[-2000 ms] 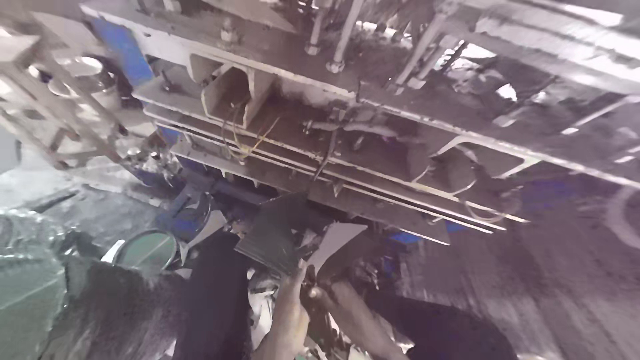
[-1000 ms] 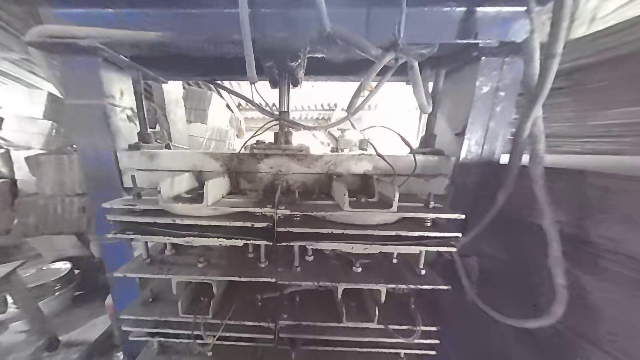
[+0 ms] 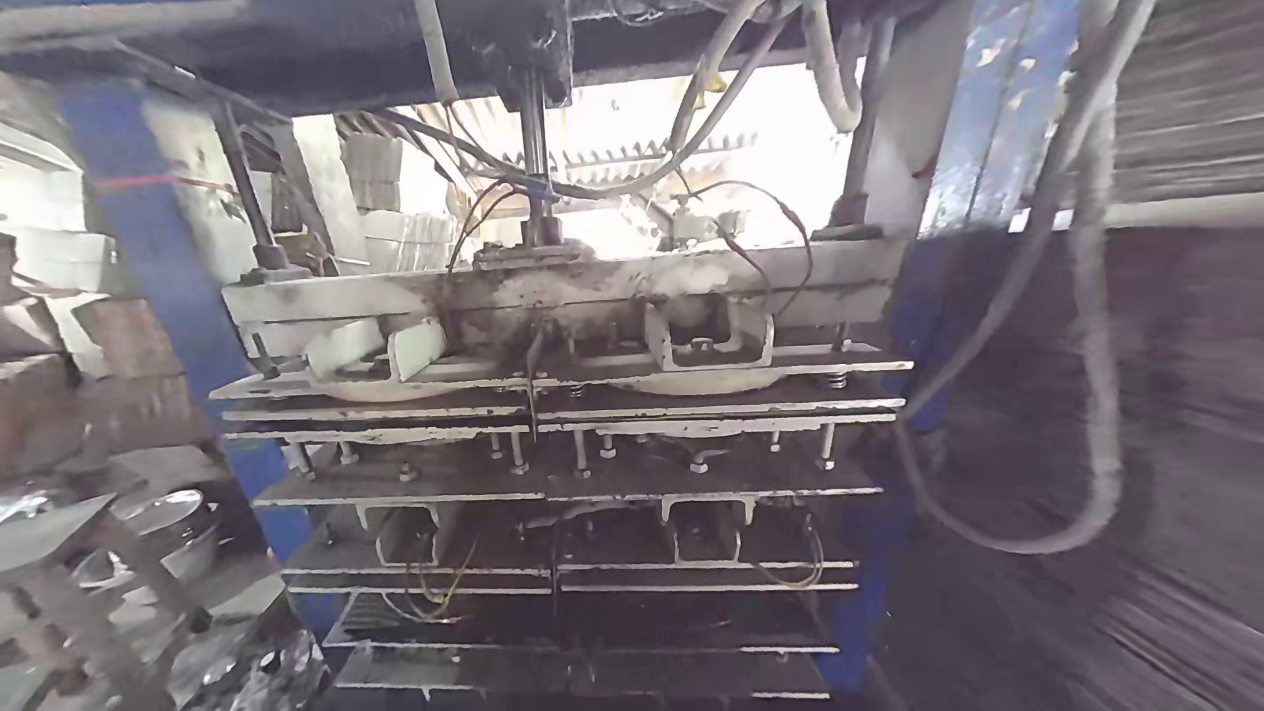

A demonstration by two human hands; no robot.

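Neither of my hands shows in the head view now. A press machine with a blue steel frame (image 3: pixel 188 257) fills the middle of the view. Its metal plates (image 3: pixel 691 494) are stacked in levels, with bolts and springs between them. Above them, a vertical steel rod (image 3: pixel 534 148) meets a thick pale crossbeam (image 3: pixel 474 296). Short channel-shaped brackets (image 3: pixel 711 341) sit on the upper plates. Thin wires (image 3: pixel 815 558) hang at the lower level.
A thick grey hose (image 3: pixel 1096 395) loops down at the right, beside a dark wall. At the left stand a wooden stand (image 3: pixel 59 533) and metal bowls (image 3: pixel 173 523). Stacked bundles (image 3: pixel 395 188) are visible behind the frame.
The view has swung up from the lower plates to the machine's upper part. My hands, seen low in the frame two seconds ago near flat dark and pale pieces, are out of view.
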